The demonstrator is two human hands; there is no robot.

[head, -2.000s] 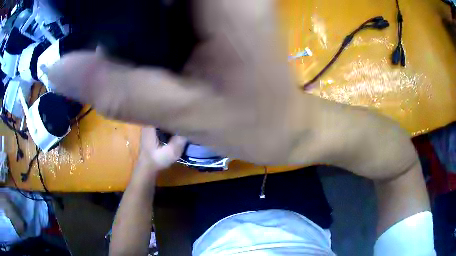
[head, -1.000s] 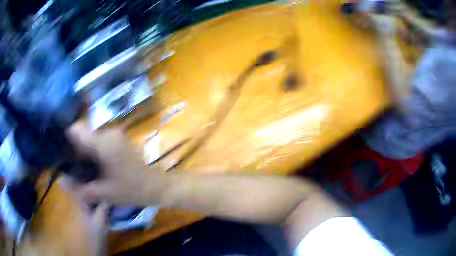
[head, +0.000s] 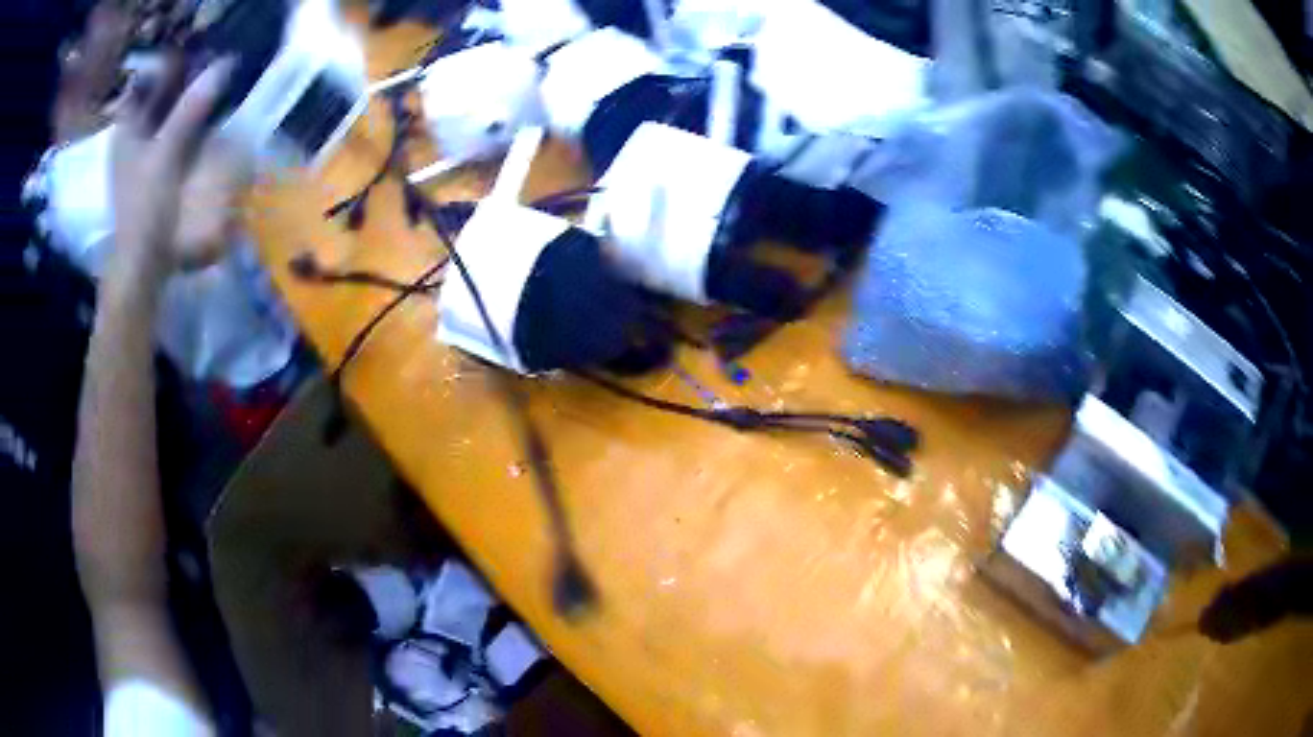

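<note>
Several white-and-black camera housings (head: 483,288) lie at the left and top of the bench, with black bowl-shaped parts and white antennas. Black pigtail cables (head: 540,475) trail from them across the surface. My left hand (head: 180,159) is blurred at the upper left, its bare forearm rising from a white sleeve at the bottom left. Its fingers look spread, with nothing visible gripped. A blurred white unit (head: 310,79) is just right of the fingers; contact cannot be told. My right hand is out of the picture.
The orange bench (head: 720,576) has a bluish plastic bag (head: 972,303) near its back and a white-and-silver screw feeder (head: 1087,562) at right. Below the front edge, a container holds white parts (head: 439,648). Another person's pale clothing (head: 223,324) shows at left.
The view has swung left to the housings, bag and feeder. My right arm has left the picture. My left hand now shows away from the housing and fingers that were near the bench edge.
</note>
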